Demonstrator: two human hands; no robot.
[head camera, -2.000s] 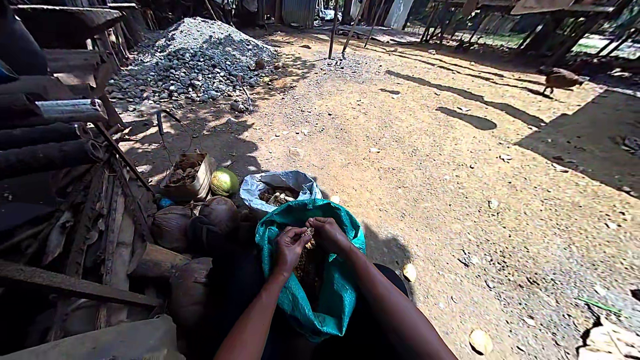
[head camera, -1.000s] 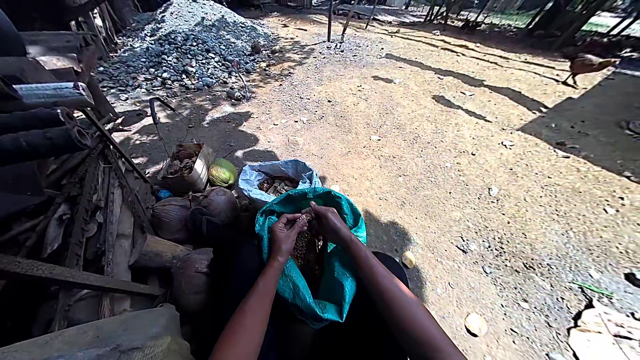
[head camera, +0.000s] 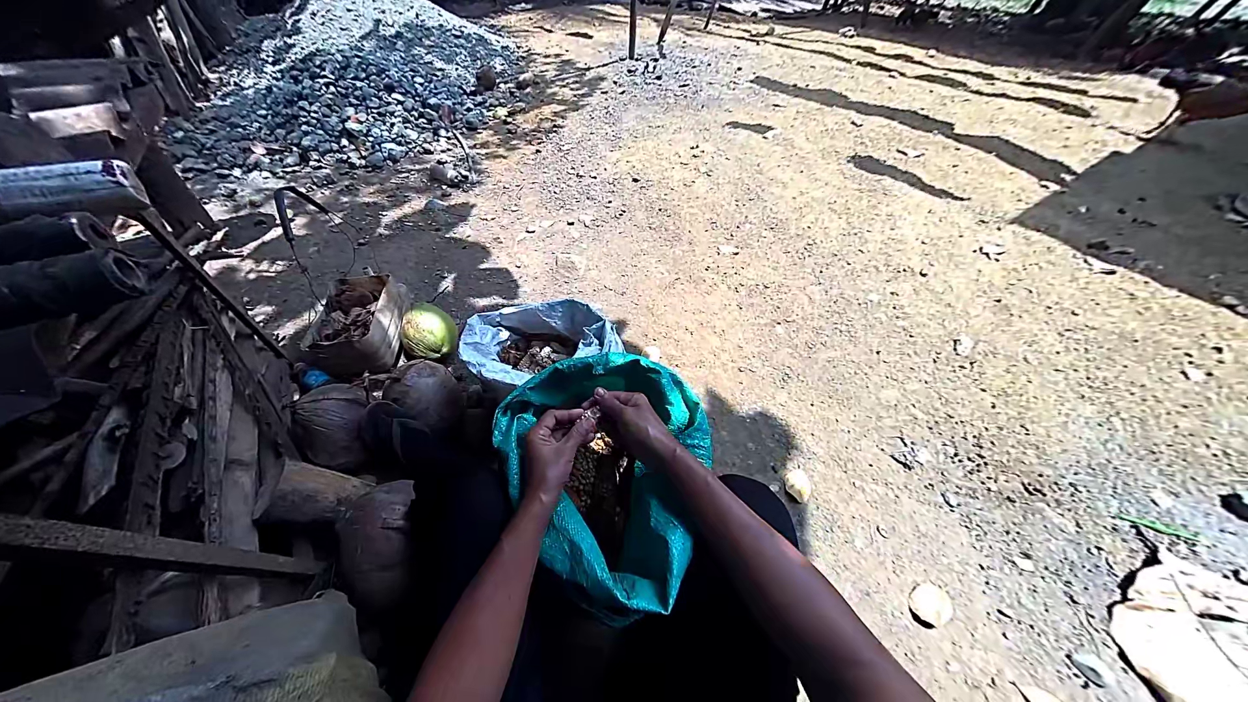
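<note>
A green woven sack (head camera: 663, 531) stands between my knees with its mouth wide; small brownish pieces (head camera: 590, 478) lie inside, too shaded to name surely. My left hand (head camera: 554, 444) and my right hand (head camera: 629, 419) meet over the mouth of the sack, fingertips together on a small pale piece (head camera: 591, 413). What that piece is cannot be told. Just beyond the green sack sits a whitish plastic sack (head camera: 487, 341) holding brown lumpy pieces (head camera: 536, 353).
Left of the sacks are a box of brown scraps (head camera: 385, 327), a green coconut (head camera: 429, 331) and brown coconuts (head camera: 331, 426). Wood pieces (head camera: 219, 419) and dark rolls (head camera: 68, 283) fill the left side. A gravel heap (head camera: 361, 88) rises behind. A dry leaf (head camera: 1185, 619) lies at lower right.
Both hands stay together over the green sack, with small finger movements. The bird at the upper right is now mostly cut off by the frame edge.
</note>
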